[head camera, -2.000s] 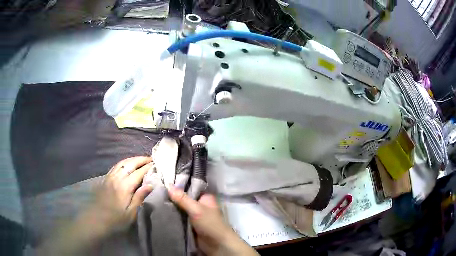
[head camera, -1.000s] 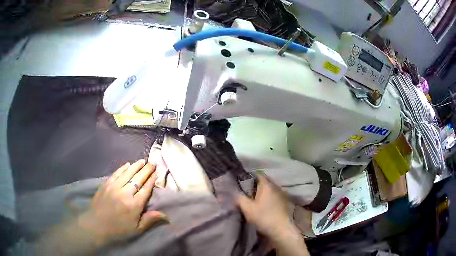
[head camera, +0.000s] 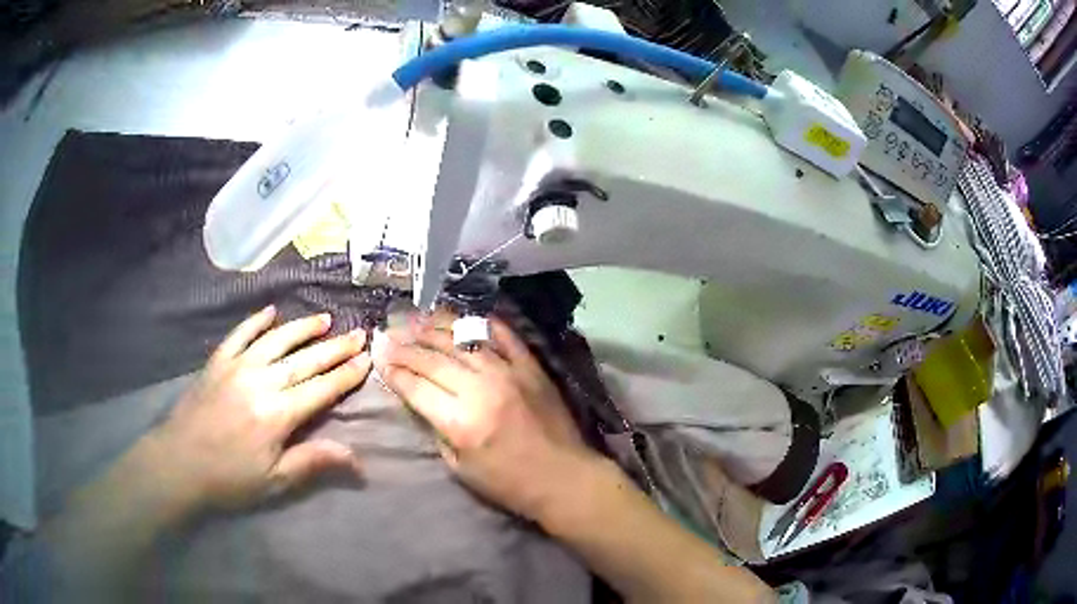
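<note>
The grey-brown garment panel (head camera: 354, 519) lies in front of the white sewing machine (head camera: 661, 177), joined to the dark panel (head camera: 130, 260) on the left. My left hand (head camera: 266, 401) lies flat on the cloth left of the needle area, fingers spread. My right hand (head camera: 490, 407) lies on the cloth just in front of the machine head, fingertips beside the presser foot area. Both hands press on the cloth without visibly pinching it. A small bit of cream piece (head camera: 379, 349) shows between the hands. The needle is too hidden to tell.
The clear guard (head camera: 266, 189) is left of the head, with a yellow-green piece (head camera: 322, 232) beside it. Sleeve-like cloth with a dark band (head camera: 789, 448) lies under the arm. Red-handled snips (head camera: 813, 507) lie right. A yellow piece (head camera: 954, 375) and striped bundle (head camera: 1004, 260) are far right.
My right hand has moved left from the gathered cloth to beside my left hand. The cloth lies flatter and covers most of the cream piece. The view has shifted slightly.
</note>
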